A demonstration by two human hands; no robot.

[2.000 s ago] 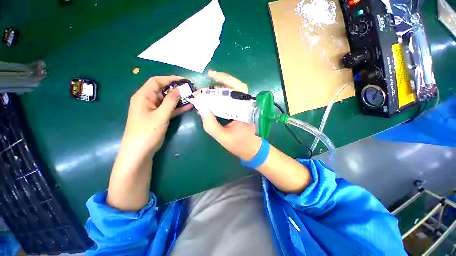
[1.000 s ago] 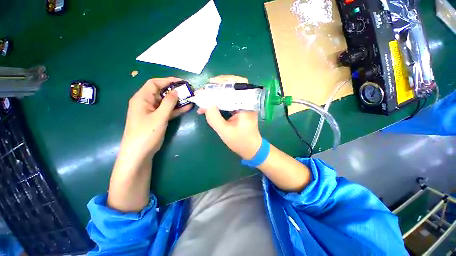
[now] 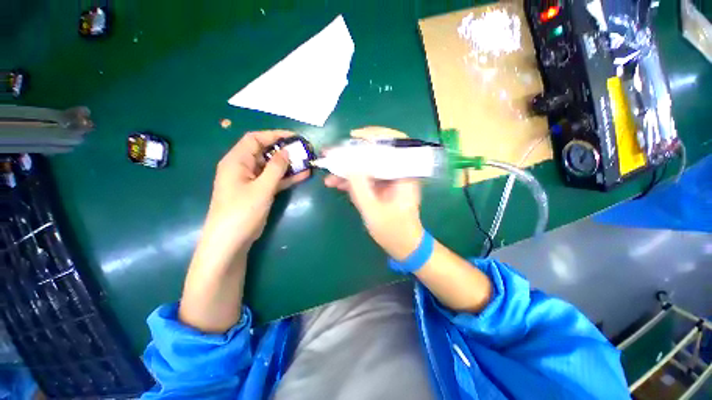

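Note:
My left hand [image 3: 251, 183] holds a small black electronic unit [image 3: 299, 155] by its edges, its white and silver inside facing up. My right hand [image 3: 390, 205] grips a fat white dispensing syringe [image 3: 390, 161], slightly blurred. Its tip [image 3: 318, 163] points left at the unit's right edge; I cannot tell if it touches. A green cap [image 3: 452, 158] sits at the syringe's rear, with a clear air hose [image 3: 525, 176] running from it. A dark strip lies along the syringe's top.
White paper [image 3: 304, 76] lies beyond my hands. Several other units [image 3: 147, 149] stand at the left and upper left. A grey rail [image 3: 43, 129] and black tray [image 3: 55, 289] are at the left edge. Cardboard [image 3: 488, 101] and a black controller [image 3: 579, 94] are on the right.
The whole view has shifted a little. The syringe has swung from sloping down rightward to nearly level, its green cap further right. More units show at the upper left.

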